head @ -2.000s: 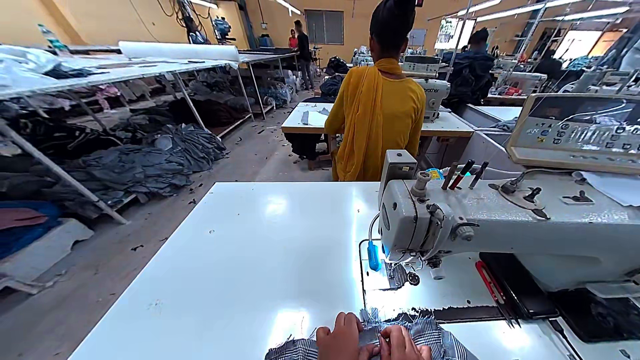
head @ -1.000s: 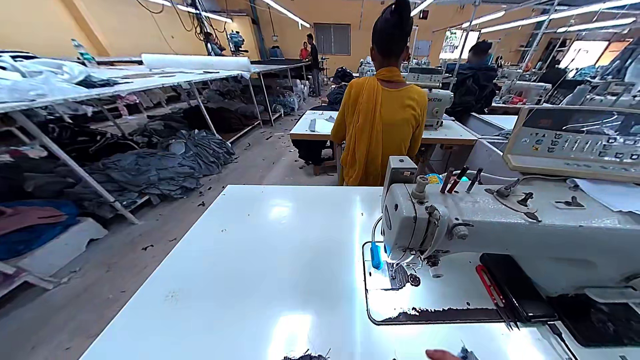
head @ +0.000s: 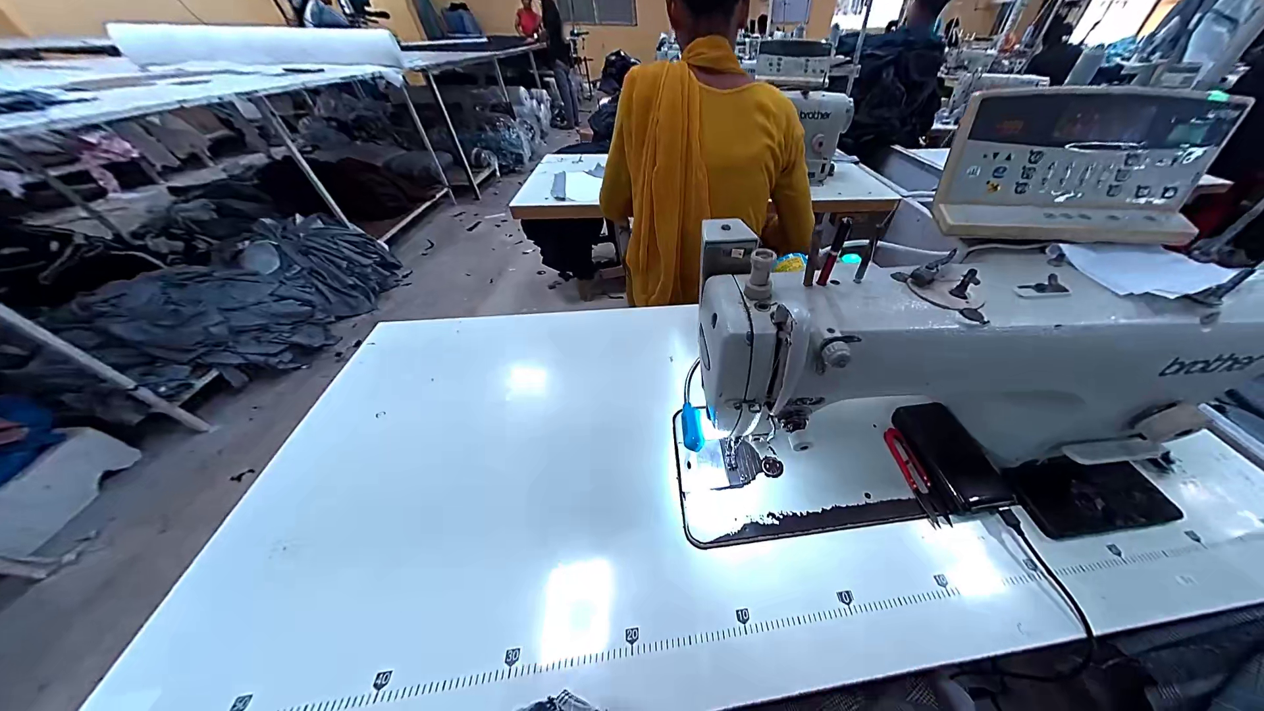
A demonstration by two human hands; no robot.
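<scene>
Neither my left hand nor my right hand shows in the head view. A Brother industrial sewing machine (head: pixel 987 346) stands on the white table (head: pixel 425 513), its small light shining on the presser foot (head: pixel 741 459). Red-handled thread snips (head: pixel 910 469) lie against a black case or phone (head: pixel 953 459) on the machine bed. A flat black object (head: pixel 1096 494) rests to their right, and a black cable (head: pixel 1057 573) runs over the table's front edge. A scrap of frayed dark fabric (head: pixel 561 702) peeks in at the bottom edge.
A control panel (head: pixel 1086 163) and a white paper (head: pixel 1141 269) sit on top of the machine. Ahead, a person in yellow (head: pixel 706 168) sits at another sewing table (head: pixel 558 188). Heaped dark garments (head: pixel 227 296) lie under the long racks at left. Checked cloth (head: pixel 1195 657) hangs below the front edge.
Two seconds ago both my hands held checked fabric at the table's front; one second ago only part of one hand showed there. Now hands are out of view, and the view has tilted down.
</scene>
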